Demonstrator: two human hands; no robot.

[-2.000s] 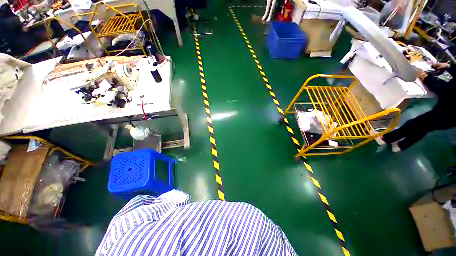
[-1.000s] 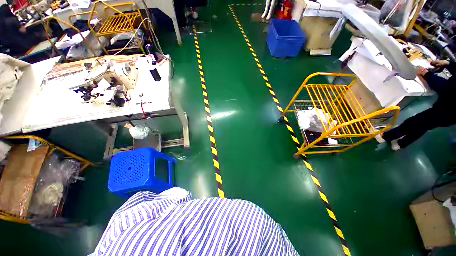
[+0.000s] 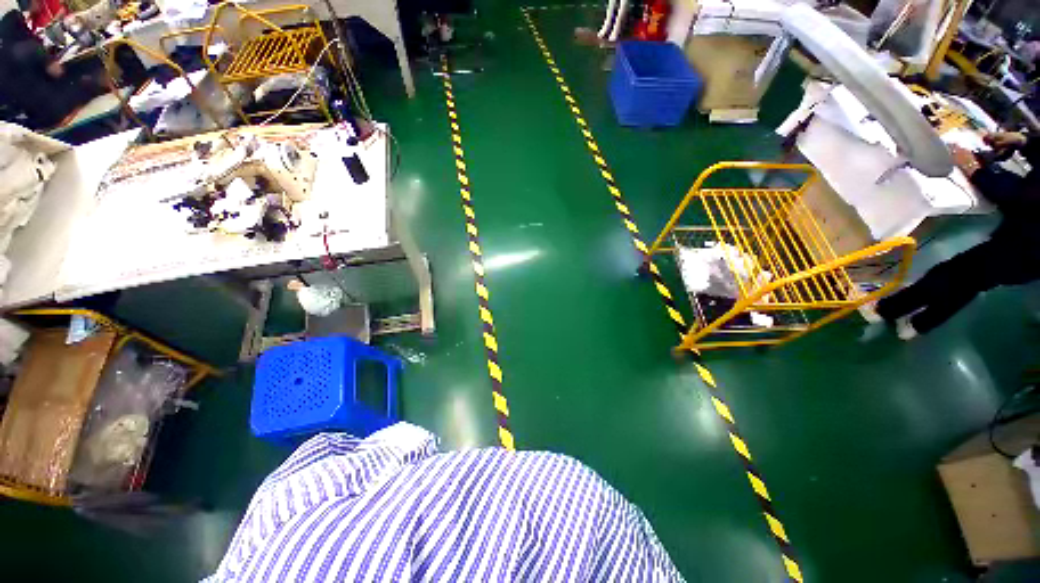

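Neither of my hands is in the picture; my blue-and-white striped clothing fills the bottom middle. A blue plastic stool (image 3: 301, 385) stands just ahead of me to the left. Behind it is a white work table (image 3: 120, 256) with an industrial sewing machine (image 3: 274, 171) on it. A small dark object (image 3: 356, 170) lies near the table's right end. Cream cloth (image 3: 21, 177) is heaped at the far left.
A yellow trolley (image 3: 787, 256) stands at the right, touching the taped lane line. A blue crate (image 3: 653, 82) is behind it. A person in dark clothes (image 3: 981, 256) works at a white table under a long grey padded shape (image 3: 872, 85). A cardboard-loaded trolley (image 3: 46, 399) is lower left.
The view has shifted very slightly. The hands of the person at the right have moved a little over the work on the table.
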